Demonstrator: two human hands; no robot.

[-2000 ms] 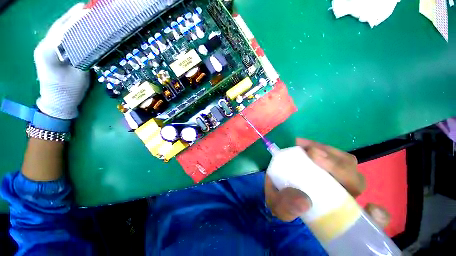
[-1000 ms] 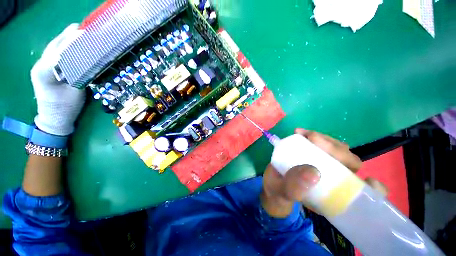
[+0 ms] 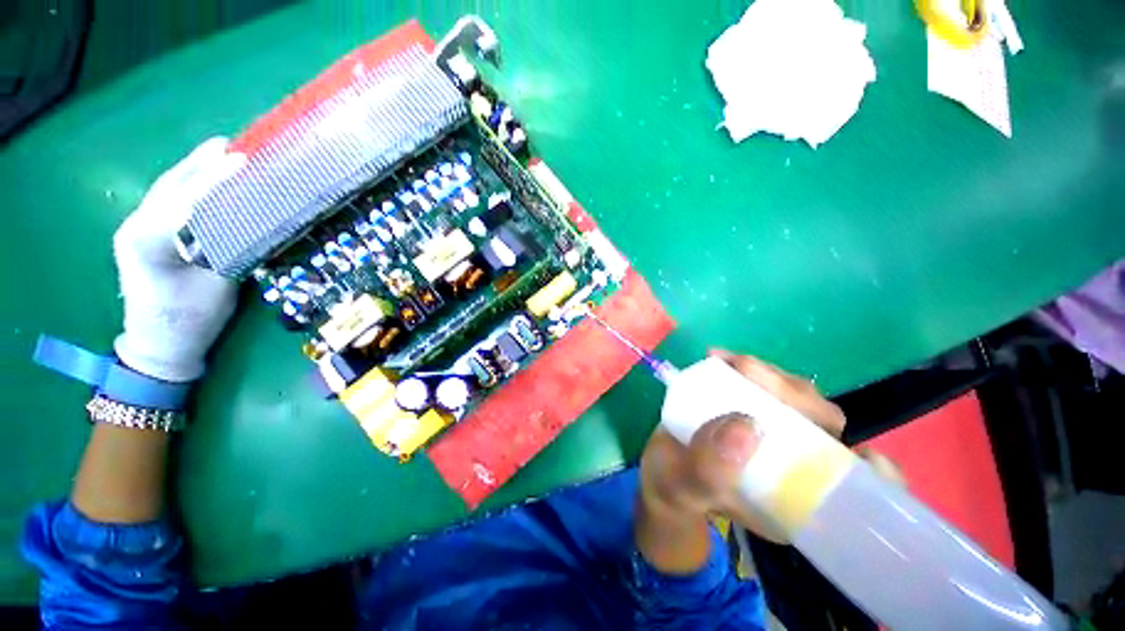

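The green circuit board assembly [image 3: 494, 302] lies tilted on a red foam pad [image 3: 555, 388]. Its silver finned heat sink [image 3: 333, 154] runs along the far left edge. My left hand [image 3: 179, 265], in a white knit glove, grips the heat sink's left end; its fingertips are partly hidden. My bare right hand [image 3: 740, 450] is closed around a large translucent syringe [image 3: 820, 475] with a yellowish band. The thin needle [image 3: 627, 339] with a purple hub points at the board's near right edge, its tip by small parts beside a yellow block [image 3: 552, 293].
A crumpled white wipe [image 3: 792, 72] lies at the far right of the green bench [image 3: 987, 222]. Beyond it a yellow tape roll [image 3: 956, 17] sits on a white sheet. Red foam in a black tray [image 3: 944, 462] is below right. A lilac sleeve [image 3: 1096, 323] shows at the right edge.
The view has shifted, so the board, pad and wipe sit lower, and more of the board's far end and the tape roll show. The needle tip stays at the board's near right edge.
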